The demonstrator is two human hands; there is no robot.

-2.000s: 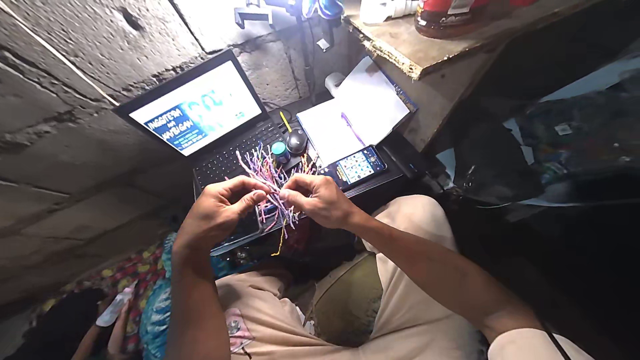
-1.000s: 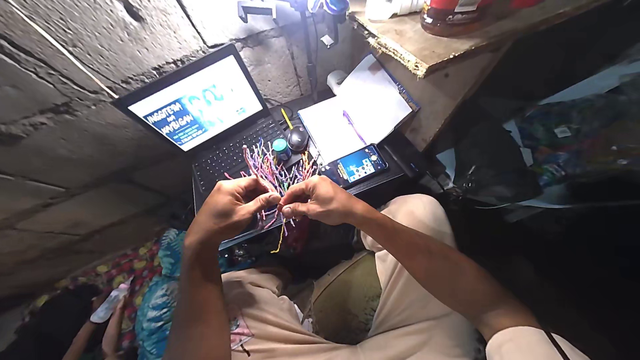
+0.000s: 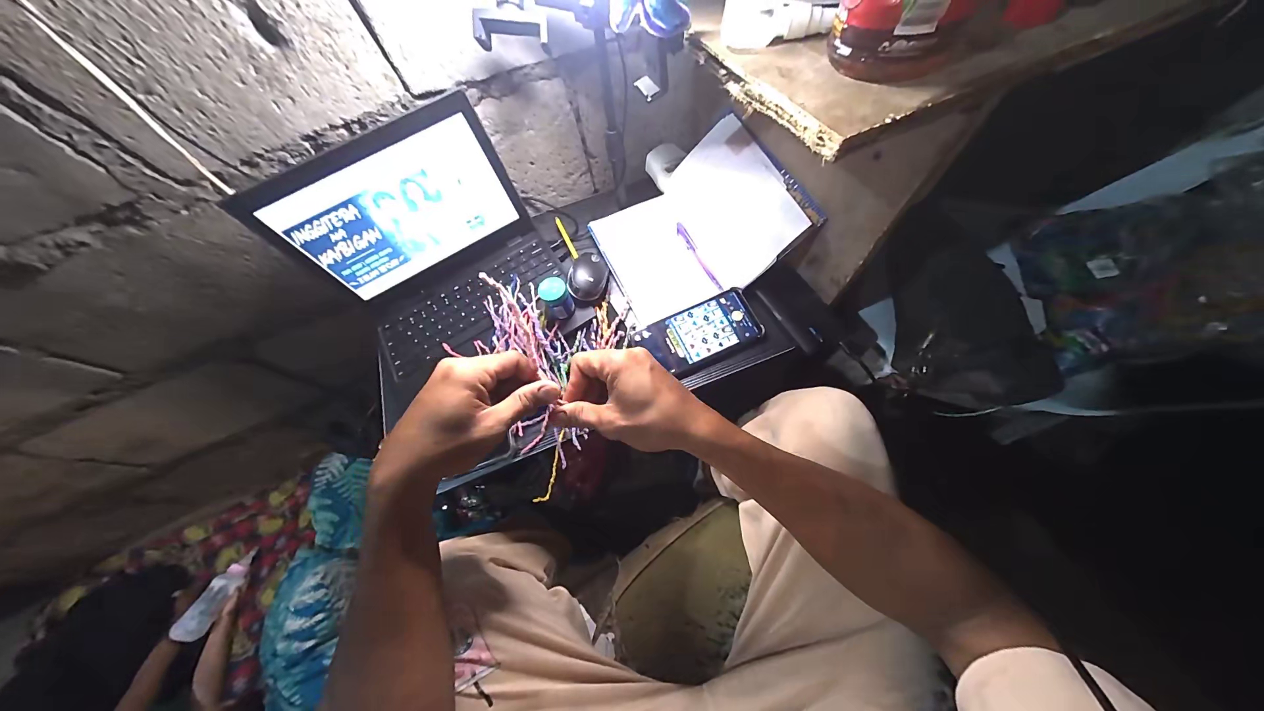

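Observation:
A bundle of multicoloured yarn strands (image 3: 525, 331), pink, purple, white and yellow, lies over the front of an open laptop (image 3: 474, 286). My left hand (image 3: 479, 405) pinches some strands between thumb and forefinger at the bundle's near side. Close against it, my right hand (image 3: 627, 395) pinches strands too, the fingertips of both nearly touching. Loose ends hang below the fingers, one of them yellow (image 3: 549, 476). Exactly which strands each hand grips is hidden by the fingers. Behind the bundle stands a small jar with a teal lid (image 3: 554, 294).
Right of the laptop are a black mouse (image 3: 589, 276), an open notebook (image 3: 657, 252) with a purple pen (image 3: 699, 255), and a lit smartphone (image 3: 703, 331). A rough-edged wooden shelf (image 3: 849, 109) juts in at upper right. At lower left, another person's hands hold a clear bottle (image 3: 209, 602).
The smartphone's screen picture has changed. Both hands stay together at the yarn, with small shifts of the fingers and strands.

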